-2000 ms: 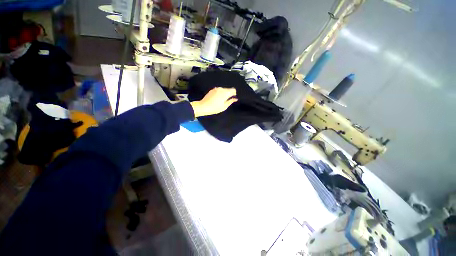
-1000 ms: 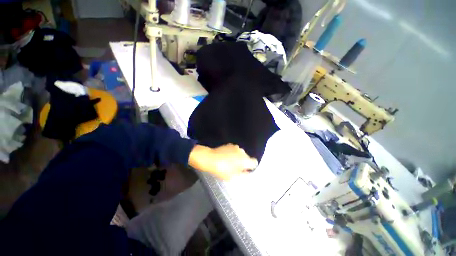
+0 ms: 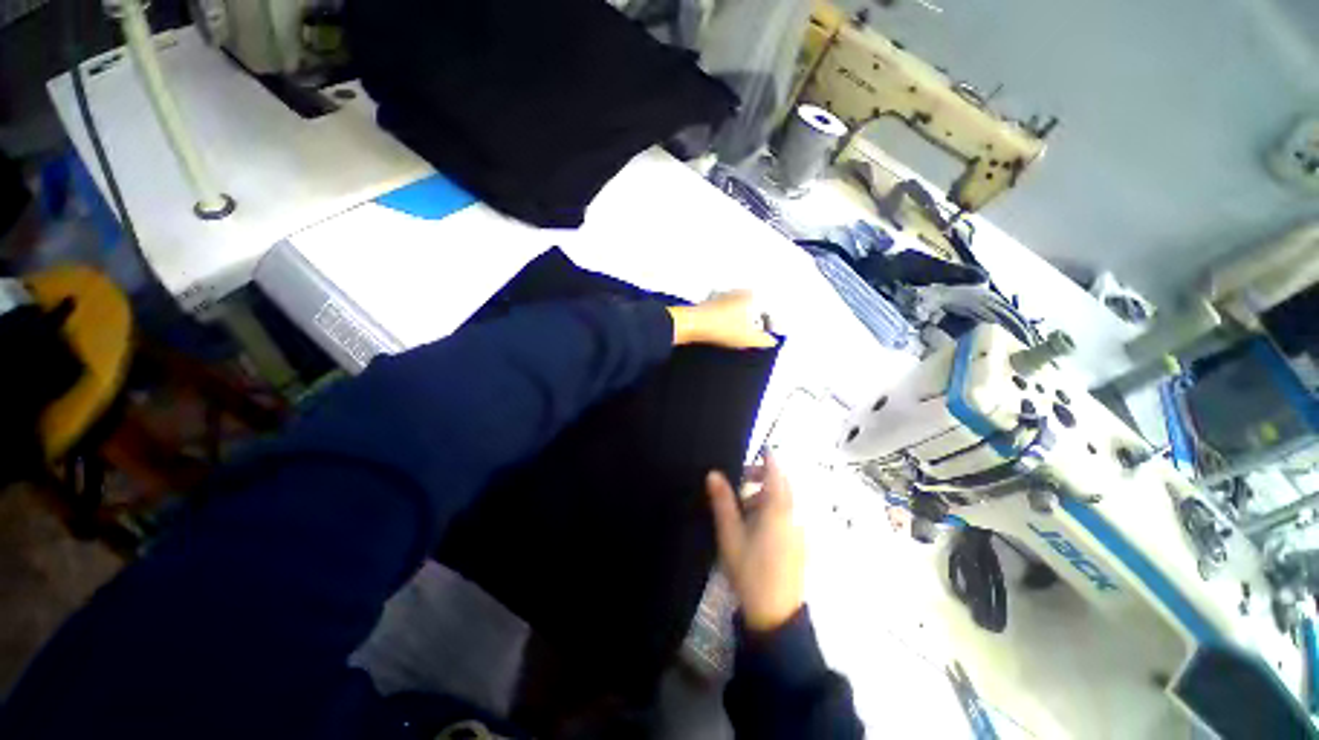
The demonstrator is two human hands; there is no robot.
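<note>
A limp black fabric panel point(image 3: 622, 477) lies over the table's front edge and hangs down toward my lap. My left hand point(image 3: 728, 321) pinches its upper right corner. My right hand point(image 3: 764, 542) is at the panel's right edge, thumb and fingers apart; whether it grips the cloth is unclear. The cream-white sewing machine head point(image 3: 998, 419) with a blue stripe and "JACK" lettering stands just right of both hands. Its needle area is small and overexposed.
A pile of black fabric point(image 3: 535, 94) lies at the table's far end. Striped cloth scraps point(image 3: 868, 297) lie behind the machine. An older sewing machine point(image 3: 926, 101) and a thread cone point(image 3: 810, 145) stand beyond. Blue-handled snips point(image 3: 972, 706) and black-handled scissors point(image 3: 979, 578) lie by the machine arm.
A black panel is now apart from the pile and spread in front of me, held at its corner by my left hand. My right hand has come into view. The view has shifted toward the machine.
</note>
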